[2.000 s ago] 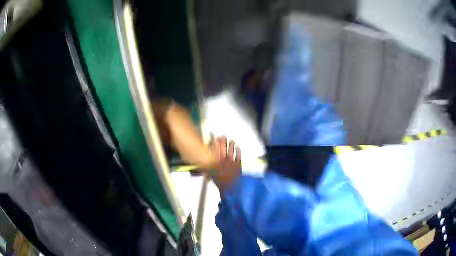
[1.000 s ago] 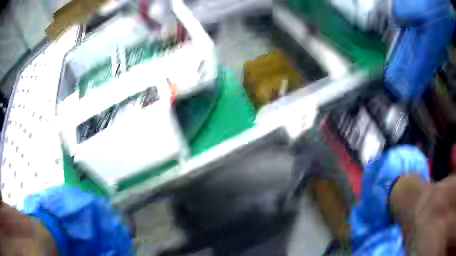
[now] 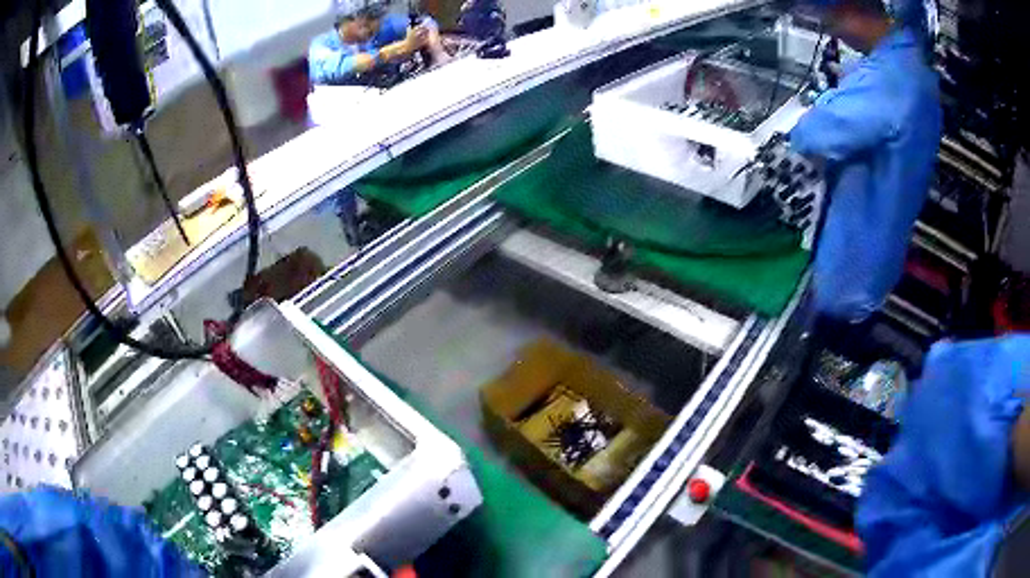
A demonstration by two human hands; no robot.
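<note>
The white metal unit housing (image 3: pixel 435 480) stands open at the lower left, nearest me. Inside are a green circuit board (image 3: pixel 265 452) with a row of white-topped round parts and red and black leads (image 3: pixel 328 435). My left sleeve (image 3: pixel 79 536) shows at the lower left corner; my left hand is out of the picture. My right sleeve (image 3: pixel 943 452) is at the right edge. Only a sliver of skin of my right hand or wrist (image 3: pixel 1020 452) shows, cut off by the edge. Neither hand is seen touching the housing.
Conveyor rails (image 3: pixel 678 452) run past a cardboard box (image 3: pixel 542 435) holding dark strands. A second white housing (image 3: pixel 666 147) stands on green mat at the back, beside a person in blue (image 3: pixel 875 147). Another person (image 3: pixel 367 51) sits behind. A black tool (image 3: pixel 119 62) hangs upper left. A parts tray (image 3: pixel 830 452) is at right.
The view has swung from a cart and floor, through blur, to the line. Since the last earlier frame, the near housing sits lower left and both my hands have moved mostly or fully out of view.
</note>
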